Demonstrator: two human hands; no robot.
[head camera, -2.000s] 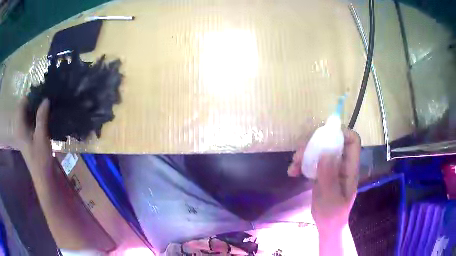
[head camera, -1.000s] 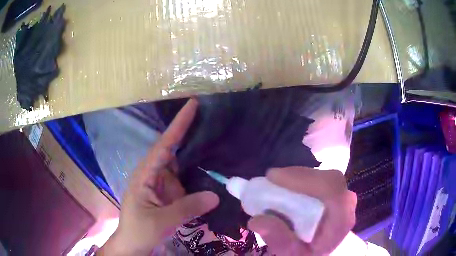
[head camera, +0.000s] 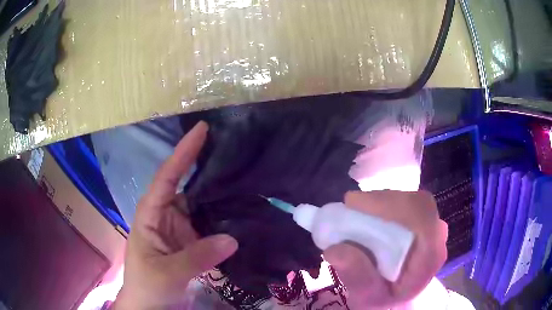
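Note:
A large black jagged piece (head camera: 272, 163) is spread over my lap below the table edge, with folds across it. My right hand (head camera: 393, 242) grips a white squeeze bottle (head camera: 363, 233). Its blue-green needle hub points left, and the thin tip is at or just above the middle of the piece; contact cannot be told. My left hand (head camera: 172, 233) is at the piece's left edge, index finger extended and thumb apart over the lower left part. The other fingers are bent and partly hidden.
Another dark ragged piece (head camera: 35, 66) lies at the table's (head camera: 139, 60) left. A black cable (head camera: 437, 54) curves over the right side. Blue crates (head camera: 505, 224) stand at lower right. A cardboard box (head camera: 78, 212) and dark panel (head camera: 45, 242) are at lower left.
My left hand has left the dark bunch on the table, and a broad black piece is now over my lap. The bottle has moved from upright at the table edge to tilted left over it.

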